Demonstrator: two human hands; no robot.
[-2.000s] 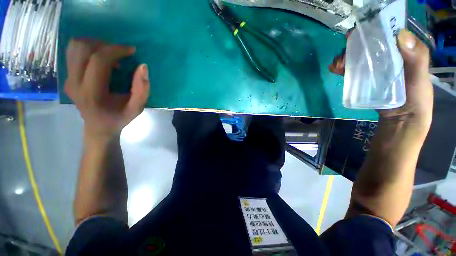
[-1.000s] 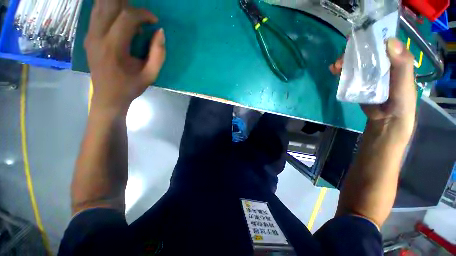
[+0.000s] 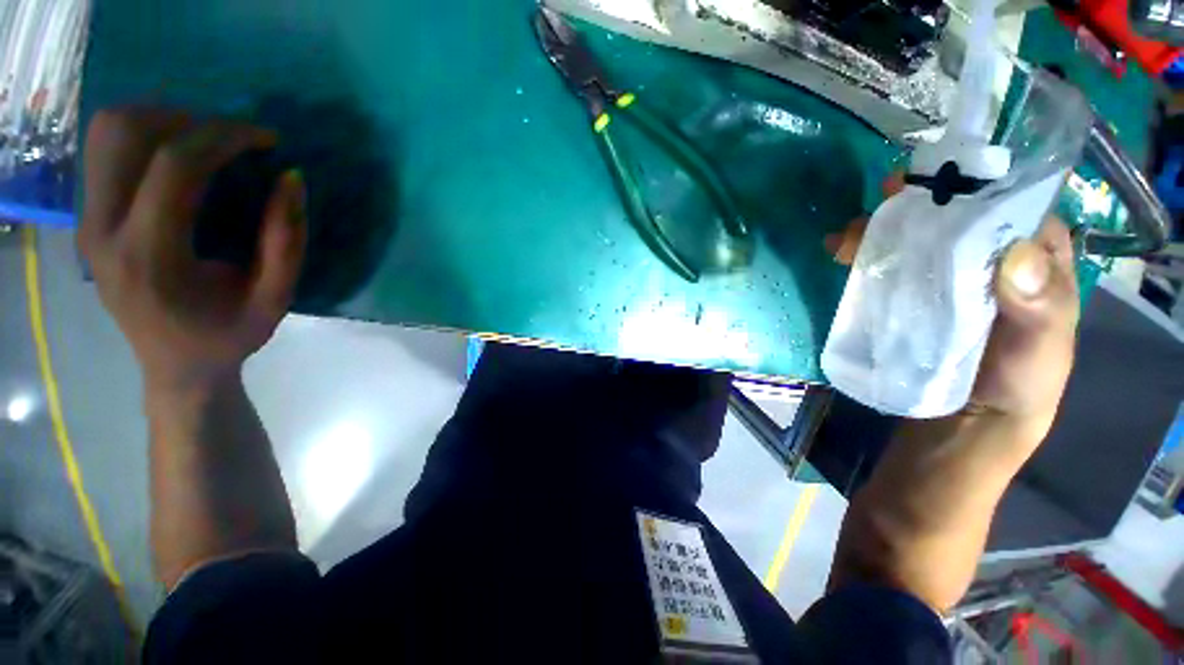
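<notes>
My right hand (image 3: 1026, 325) is closed around a translucent white squeeze bottle (image 3: 915, 292) above the bench's right front. The bottle is upright, its white cap and thin nozzle pointing towards the machine. My left hand (image 3: 195, 240) is over the left part of the green bench mat, fingers curled and apart, with nothing visible in it. Green-handled cutters (image 3: 643, 163) with dark jaws lie on the mat between my hands, handles towards me.
The pale machine base (image 3: 766, 65) stands at the back right. A curved metal tube (image 3: 1127, 188) and red bin (image 3: 1127, 37) are right of it. A blue bin (image 3: 37, 195) of white leads is at the far left. A grey tote (image 3: 1104, 416) stands right of the bench.
The bottle has come lower and nearer, and its cap and nozzle now show. Earlier it looked squeezed; now it looks fuller. My left hand appears further left and lower, as the view has also shifted.
</notes>
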